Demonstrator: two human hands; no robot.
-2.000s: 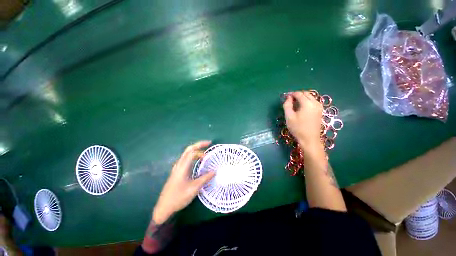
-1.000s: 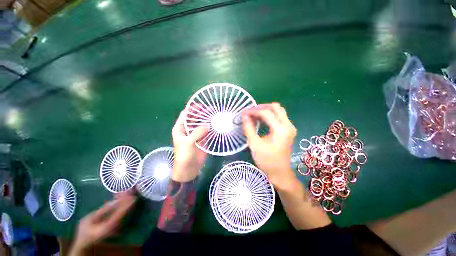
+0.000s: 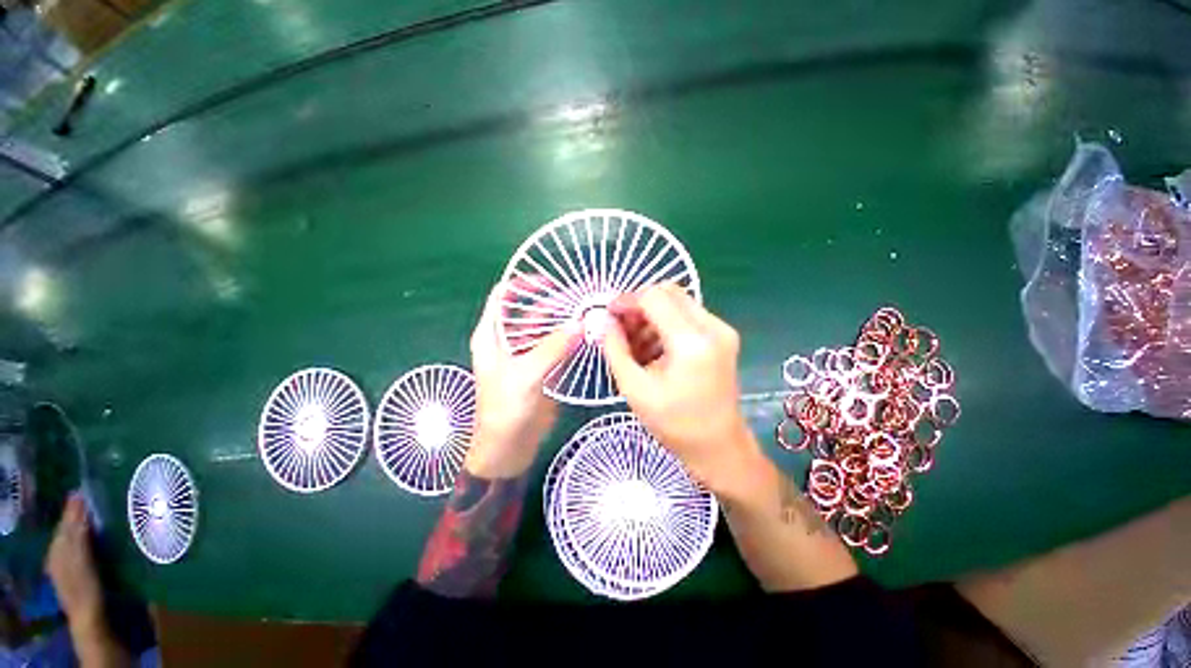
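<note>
My left hand (image 3: 517, 379) holds a white round fan grille (image 3: 603, 248) by its left edge, raised above the green surface. My right hand (image 3: 679, 365) is at the grille's hub with thumb and fingertips pinched together. A small part of a ring shows at the hub beside the fingertips; the fingers hide the rest. A stack of grilles (image 3: 632, 506) lies just below my hands, near my body. A pile of loose copper trim rings (image 3: 873, 424) lies to the right of my right forearm.
Single grilles lie at left (image 3: 314, 428), beside my left wrist (image 3: 428, 424) and farther left (image 3: 162, 508). Another person's hand (image 3: 75, 564) is at far left. A clear bag of rings (image 3: 1134, 300) is at far right. An open carton (image 3: 1097, 587) is at lower right.
Since one second ago, my right fingertips have come onto the hub of the held grille, which shifted slightly right. The other person's hand has moved away left from the grille beside my left wrist.
</note>
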